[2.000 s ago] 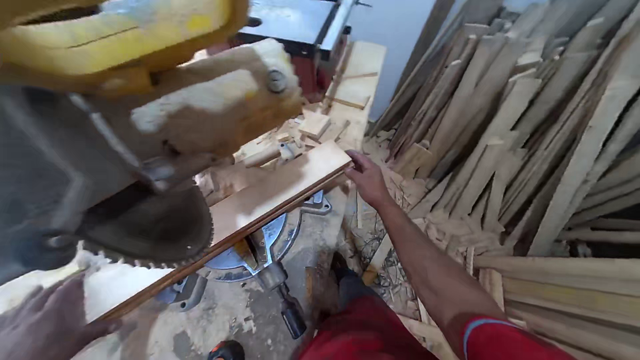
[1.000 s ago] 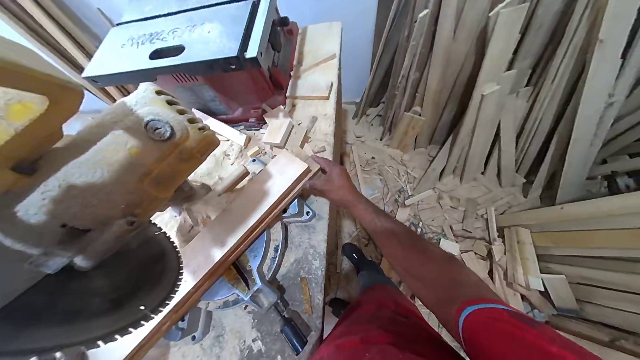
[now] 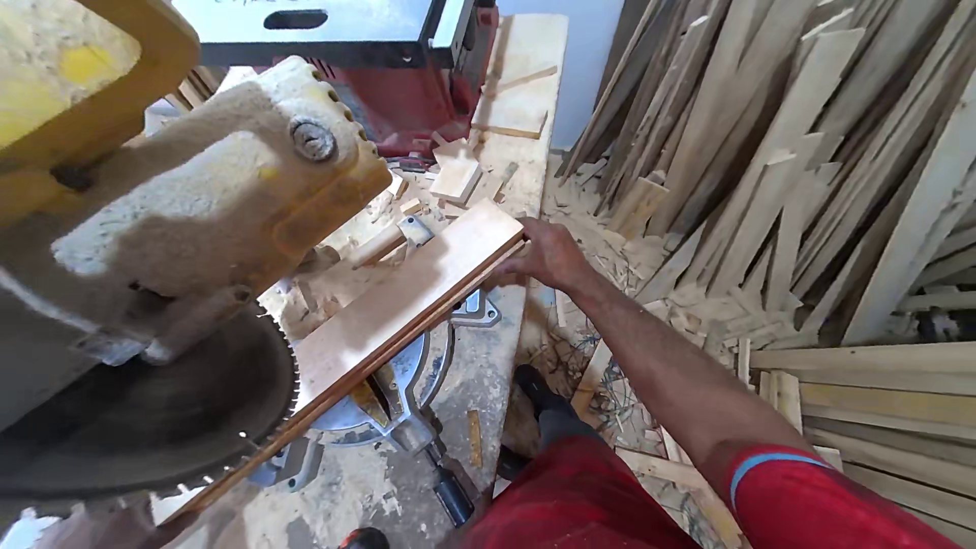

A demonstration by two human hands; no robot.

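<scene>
A pale wooden board (image 3: 427,274), apparently stacked on another, lies diagonally across the base of a miter saw (image 3: 412,427). My right hand (image 3: 545,255) grips its far right end, fingers over the edge and thumb along the near side. The toothed circular blade (image 3: 191,404) is beside and over the board's near left part, below the dusty yellow saw head (image 3: 252,160). At the bottom left edge a blurred, brownish shape looks like part of my left hand (image 3: 107,528), close to the board's near end and blade; its fingers are hidden.
A red table saw (image 3: 396,99) with a metal top stands behind. Wood offcuts (image 3: 456,179) and chips litter the workbench (image 3: 496,358). Many rough planks (image 3: 762,152) lean at the right, with more stacked lower down (image 3: 892,400). Scraps cover the floor around my foot (image 3: 537,389).
My right hand stays on the board's end. My left hand, seen on the board's near end two seconds ago, now shows only as a blurred part at the edge. The view has shifted.
</scene>
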